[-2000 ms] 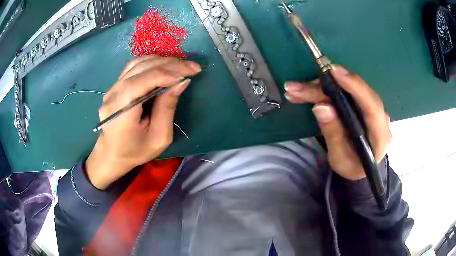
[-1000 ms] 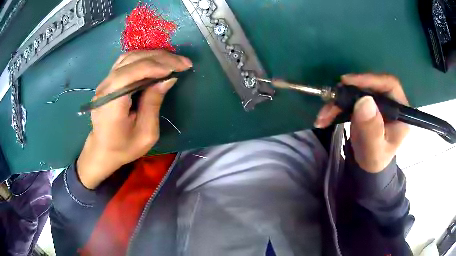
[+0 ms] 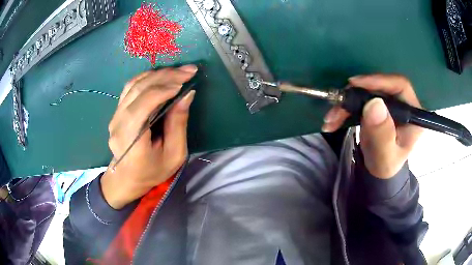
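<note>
A grey strip housing [image 3: 235, 59] lies slanted on the mat, with a row of round silvery components joined by wavy lines. My right hand [image 3: 380, 121] holds the soldering iron [image 3: 310, 92] by its black handle. The iron's tip is at the lowest round component [image 3: 254, 83]. My left hand [image 3: 150, 129] holds slim dark tweezers [image 3: 139, 135] between thumb and fingers, left of the strip. The tweezers' points are near the fingertips; whether they hold anything cannot be told. The pile of short red wires [image 3: 152, 32] lies above my left hand.
A stack of grey strip housings [image 3: 57, 33] lies at the upper left. A thin strip piece [image 3: 19, 116] sits at the left edge. A curved solder wire [image 3: 85, 91] lies left of my hand. A black block [image 3: 449, 36] stands at the far right. The mat [image 3: 331, 31] is dark green.
The iron has swung from pointing upward to the strip's lowest component and stays there. Most recently my left hand has moved slightly right, and the tweezers are tilted more steeply.
</note>
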